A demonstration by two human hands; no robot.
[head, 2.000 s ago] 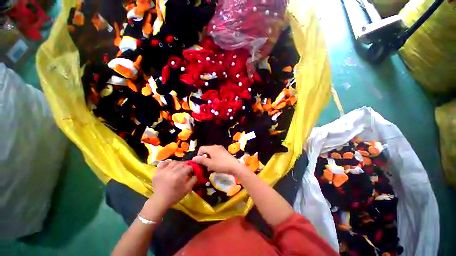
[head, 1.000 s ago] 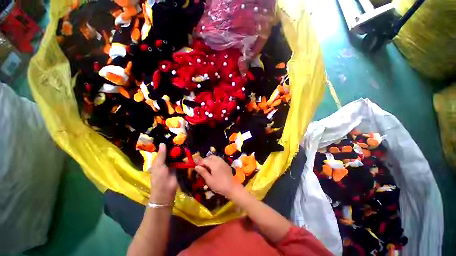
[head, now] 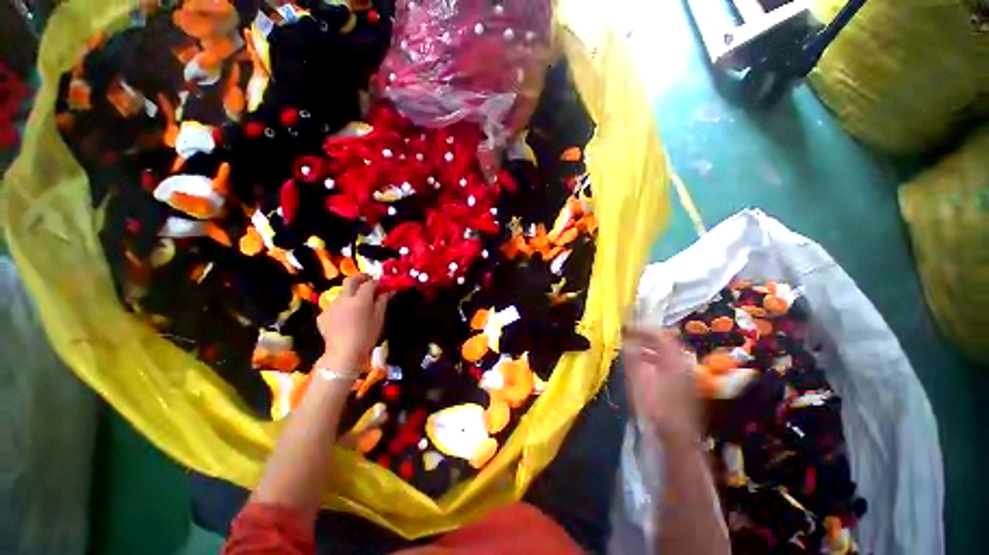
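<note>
My left hand [head: 352, 320] is over the pile in the yellow sack [head: 206, 401], its fingertips at the lower left edge of the heap of red accessories [head: 418, 201]. Whether it grips one cannot be told. My right hand [head: 659, 374] is blurred at the left rim of the white sack [head: 884, 374]; an orange and white toy part [head: 724, 377] shows beside its fingers, and I cannot tell if it is held. Black, white and orange plush toys [head: 461, 431] fill the yellow sack, one pale belly facing up near the front rim.
A clear plastic bag [head: 461, 65] with red accessories lies at the back of the pile. Full yellow sacks [head: 900, 76] and a wheeled metal device [head: 754, 38] stand at upper right on the green floor [head: 721, 152]. A pale sack [head: 38, 401] is at left.
My hands were together on a black toy with red on it; they have parted. The left moved forward to the red heap, the right moved right to the white sack. The view shifted.
</note>
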